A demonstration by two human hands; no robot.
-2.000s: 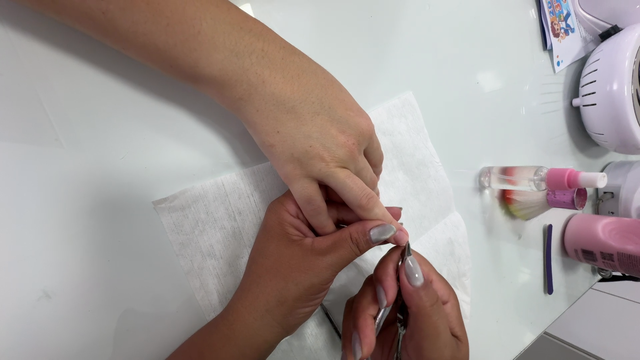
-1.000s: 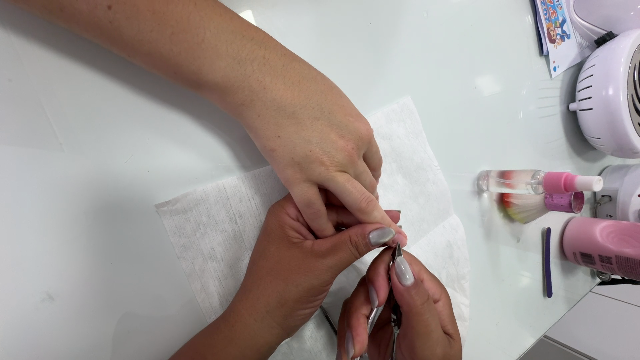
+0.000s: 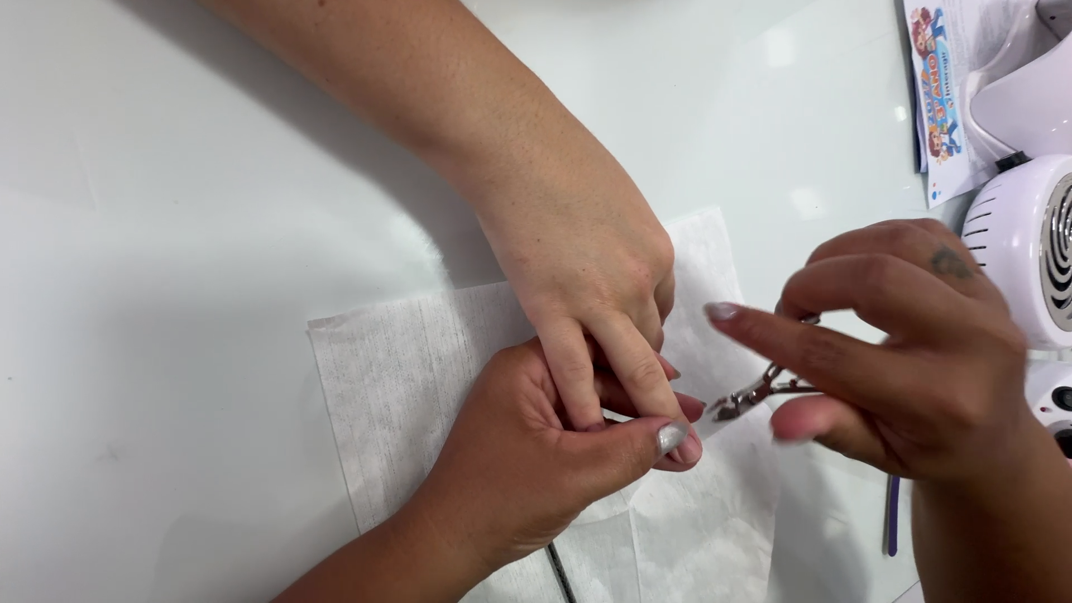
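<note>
My left hand (image 3: 548,452) holds a finger of another person's hand (image 3: 586,268), its thumb pressed beside the fingertip. That person's arm reaches in from the upper left, palm down. Right of the held fingertip, my right hand (image 3: 904,343) is raised, with metal cuticle nippers (image 3: 741,402) in its fingers; their jaws point left, a little apart from the held finger. The nippers' handles are partly hidden by my fingers. Both of the other person's nearer fingers lie over a white disposable towel (image 3: 410,377). Part of a dark thin tool (image 3: 559,574) shows on the towel.
The table (image 3: 167,293) is glossy and white. At the right stand a white device with a round metal grille (image 3: 1017,251) and another white device (image 3: 1022,100), beside a printed paper (image 3: 946,126). A purple nail file (image 3: 894,519) lies near my right wrist.
My right hand has moved up and to the right with the nippers, away from the held fingertip. It now hides the clear bottle and brush seen at the right before. My left hand keeps its hold.
</note>
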